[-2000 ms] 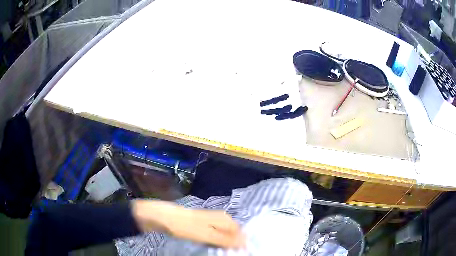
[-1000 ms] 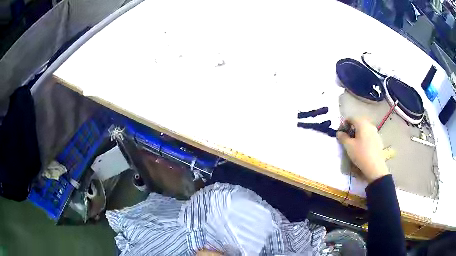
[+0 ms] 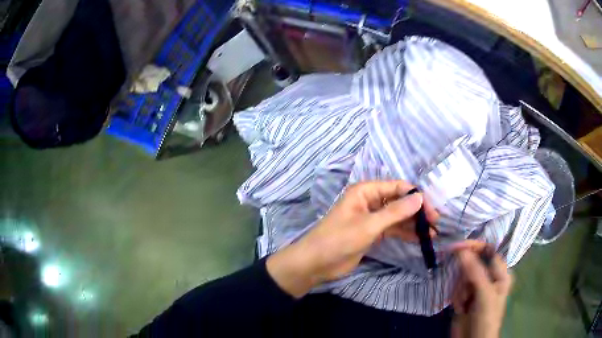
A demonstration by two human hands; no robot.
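A striped shirt lies bunched over my lap, with a white patch near its middle. My left hand pinches the upper end of a narrow black strip, which hangs down over the stripes. My right hand is just right of the strip's lower end, apart from it, fingers curled and blurred. A small dark thing shows at its fingers; I cannot tell what it is. A fine dark thread crosses the shirt above my right hand.
A white table's edge runs across the upper right. A blue crate and a dark cloth are at the upper left, above the green floor. A clear bin stands right of the shirt.
The view has swung down from the table to my lap. My right hand has come back from the black strips on the table. My left hand now holds a black strip over the shirt.
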